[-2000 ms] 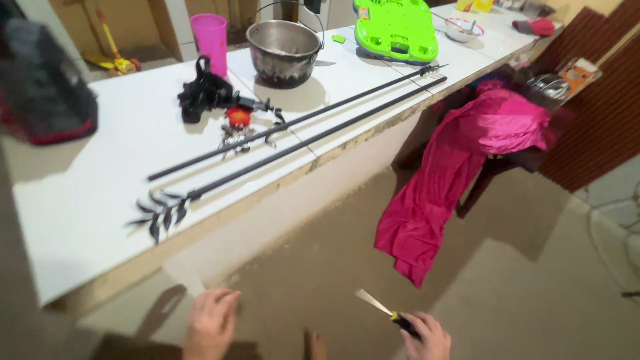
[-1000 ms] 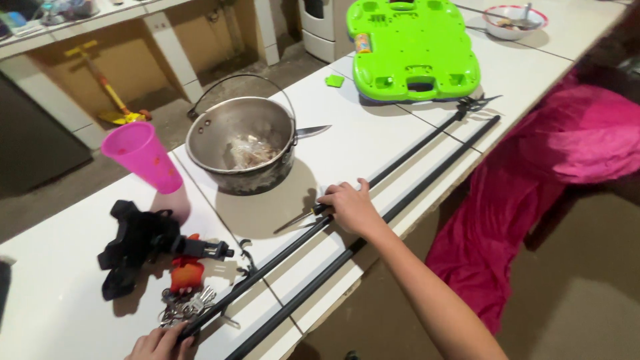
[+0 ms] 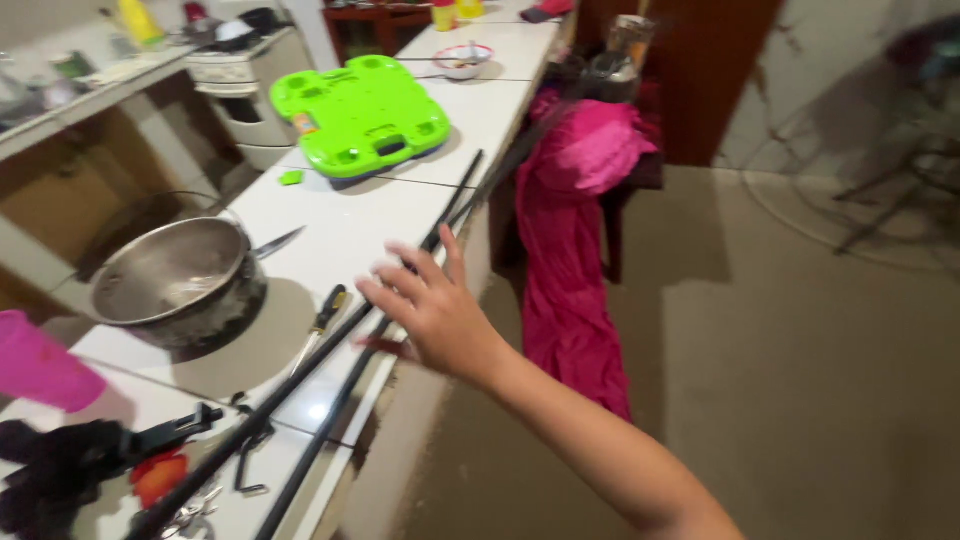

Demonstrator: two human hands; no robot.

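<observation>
My right hand [image 3: 431,307] is over the front edge of the tiled counter, fingers spread, at a black rod [image 3: 300,375]; whether it touches the rod is hard to tell. A second black rod [image 3: 330,424] lies along the edge, partly under the hand. Left of the hand, a screwdriver with a black and yellow handle [image 3: 330,307] rests on the tiles. Near the lower left are a black strap-like device [image 3: 67,457], an orange-red item [image 3: 161,476], a bunch of keys [image 3: 195,517] and small black hooks [image 3: 247,450]. My left hand is out of view.
A metal pot [image 3: 180,277] stands on the left with a knife [image 3: 279,242] beside it. A pink cup [image 3: 45,364] leans at far left. Farther back are a green plastic board [image 3: 367,120] and a bowl [image 3: 463,61]. Pink cloth [image 3: 570,300] hangs beyond the counter edge.
The screwdriver, in my right hand two seconds ago, now lies on the counter, let go. My left hand has left the view. The rods' far ends have shifted, and the view has swung right.
</observation>
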